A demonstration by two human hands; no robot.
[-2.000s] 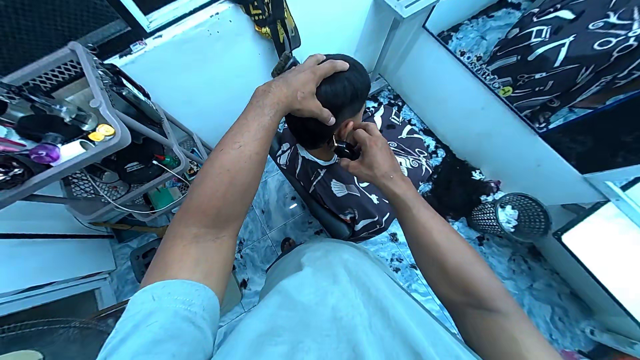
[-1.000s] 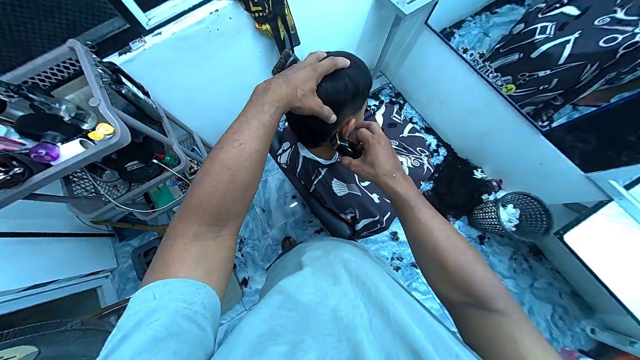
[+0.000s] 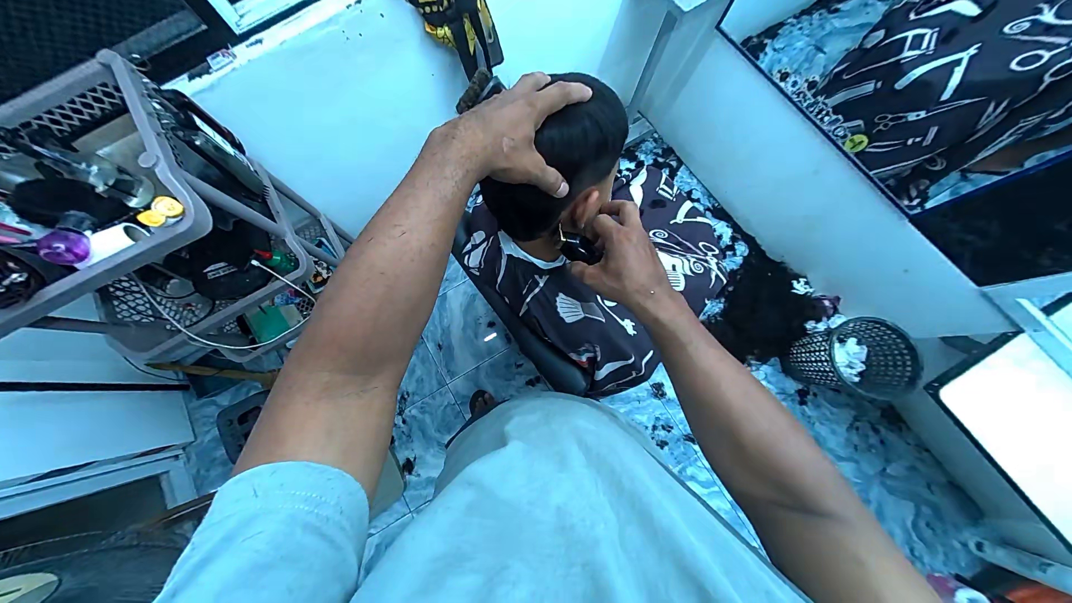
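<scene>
A seated person's head (image 3: 586,130), with short dark hair, is near the middle of the view. My left hand (image 3: 515,134) grips its crown and side, fingers and thumb spread. A dark brush-like thing (image 3: 479,90) shows beside this hand's knuckles; whether I hold it is unclear. Below and behind the person's ear (image 3: 586,205), my right hand (image 3: 624,251) grips a small black hair trimmer (image 3: 579,248) against the hairline at the neck, its body partly hidden by my fingers. A black barber's cape (image 3: 578,310) printed with white tools covers the person.
At left stands a grey plastic trolley (image 3: 197,222) with bottles, cables and tools. A mesh waste basket (image 3: 892,356) lies tipped at right near a heap of cut hair (image 3: 762,306). A mirror (image 3: 930,92) is on the right wall. Cut hair is scattered on the tiled floor (image 3: 456,368).
</scene>
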